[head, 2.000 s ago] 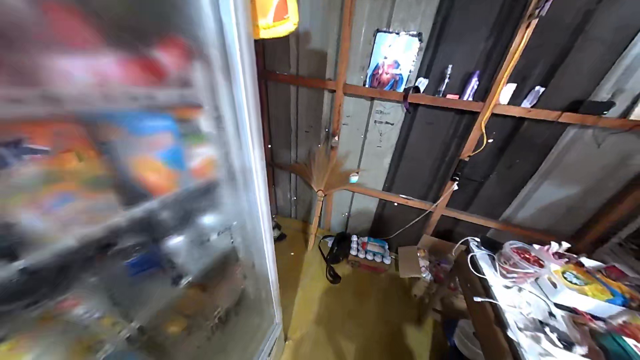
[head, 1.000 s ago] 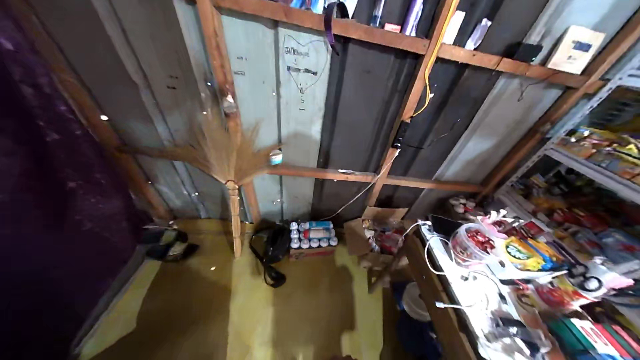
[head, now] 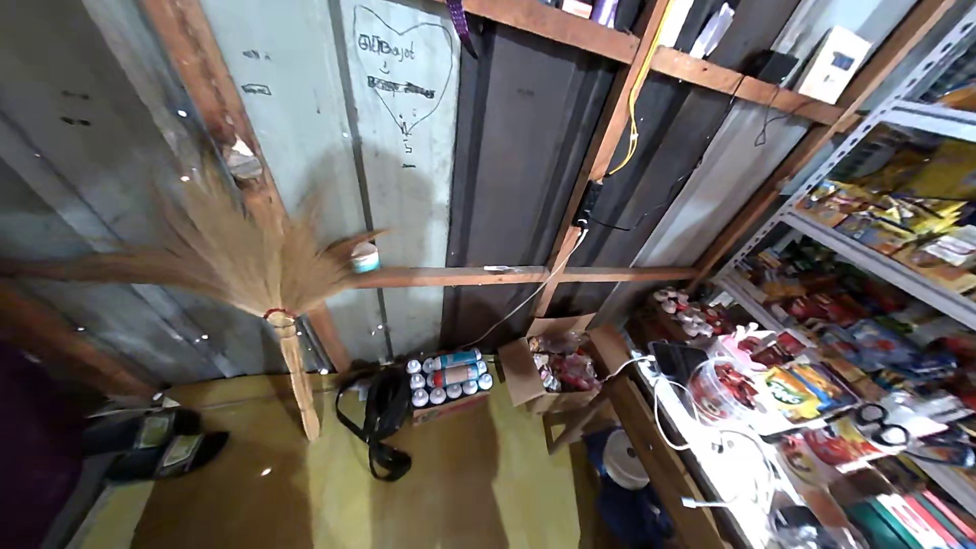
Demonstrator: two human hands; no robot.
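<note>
Neither of my hands shows in the head view. A straw broom (head: pixel 293 374) leans on the metal wall, bristles up and handle down on the floor. Just right of it a black strapped bag (head: pixel 386 400) lies beside a box of spray cans (head: pixel 450 381). Farther right stands an open cardboard box (head: pixel 564 366) of wrapped goods. On the cluttered table (head: pixel 709 488) are a clear round tub (head: pixel 724 389) with red contents, a dark phone (head: pixel 677 361), white cables and a pair of scissors (head: pixel 881 424).
Metal shelves (head: pixel 877 267) of packets line the right side. Black sandals (head: pixel 156 442) lie at the lower left. A bucket with a white lid (head: pixel 625 459) stands beside the table. Wooden beams (head: pixel 496 276) cross the wall; a small white jar (head: pixel 365 258) stands on one.
The view has swung right and down and come closer to the wall. The glass-fronted cabinet at the left two seconds ago is out of view; the shelves at the right now show.
</note>
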